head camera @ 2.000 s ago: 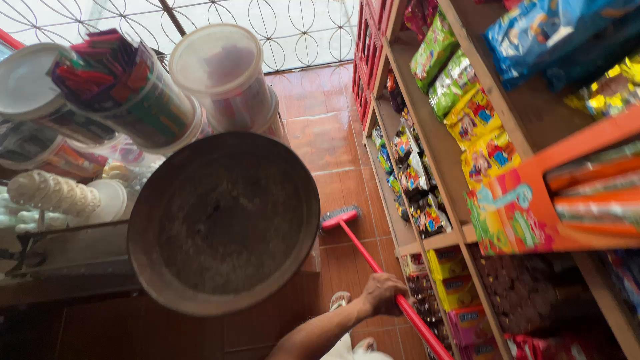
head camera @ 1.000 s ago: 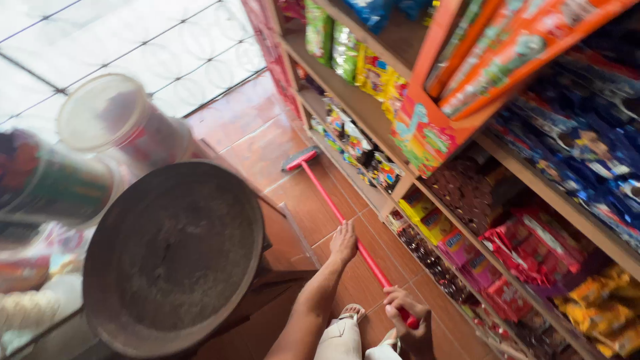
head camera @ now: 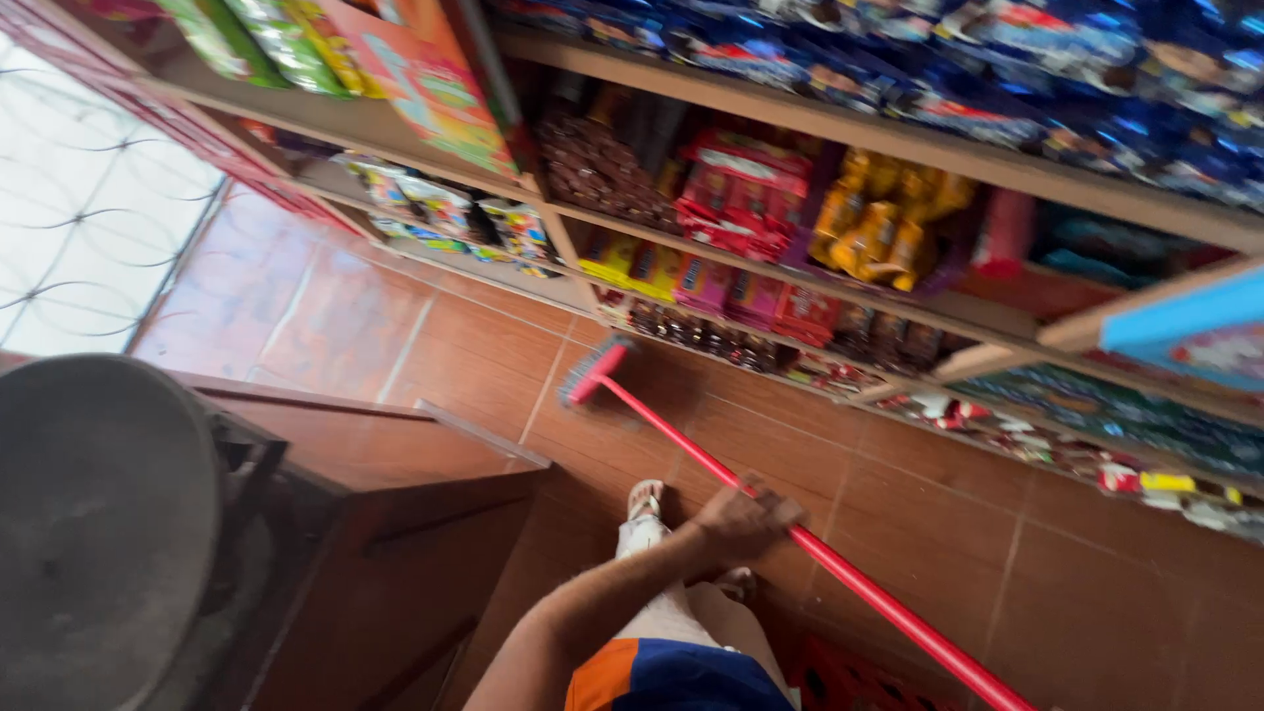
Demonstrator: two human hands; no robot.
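Observation:
A push broom with a red handle (head camera: pixel 879 592) and a pink head with grey bristles (head camera: pixel 597 372) slants across the view, its head on the brown tiled floor close to the foot of the shelves. My left hand (head camera: pixel 749 518) is closed around the middle of the handle, above my sandalled feet. The handle runs out of view at the lower right, and my right hand is not visible.
Wooden shelves (head camera: pixel 849 114) with packaged sweets and snacks run along the far side. On the left are a round dark metal pan (head camera: pixel 104 533) and a brown wooden cabinet (head camera: pixel 395 583). A metal grille (head camera: pixel 74 217) stands beyond; a red crate (head camera: pixel 859 676) sits at the bottom.
My right hand, on the handle's upper end one second ago, has gone out of view. The broom head now lies nearer my feet along the shelves. The view has swung right.

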